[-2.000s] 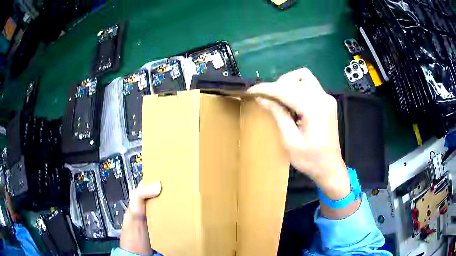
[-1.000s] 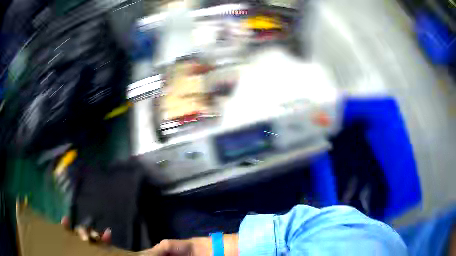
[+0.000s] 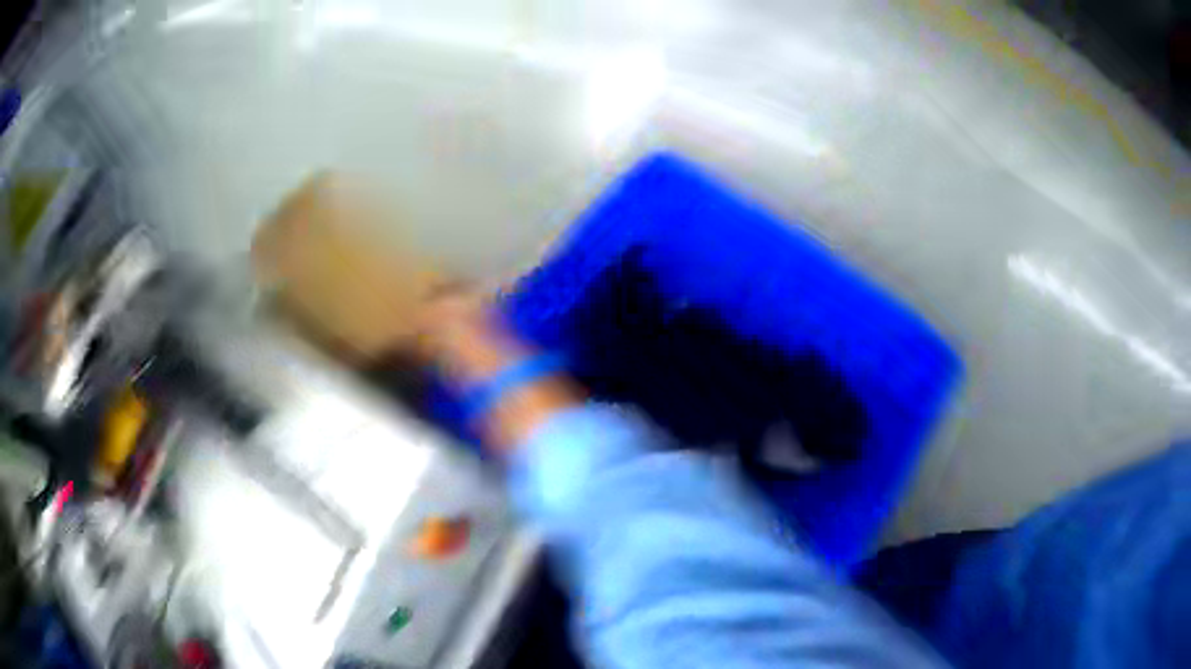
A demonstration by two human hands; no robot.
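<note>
The brown cardboard box (image 3: 346,268) is blurred, left of centre in the upper half of the view, beyond the white machine. My right hand (image 3: 464,333), with a blue wristband, is on the near right end of the box and holds it out at arm's length. The fingers are too blurred to make out singly. My left hand is not in view.
A blue bin (image 3: 784,248) with dark contents and a small pale piece stands right of my forearm on a pale, shiny floor. The white machine (image 3: 379,457), with an orange and a green button, is at the lower left. My blue-clad leg is at the lower right.
The view has swung right, from the green bench past the machine to the floor and bin. My right hand has carried the box out beyond the machine. My left hand has left the view.
</note>
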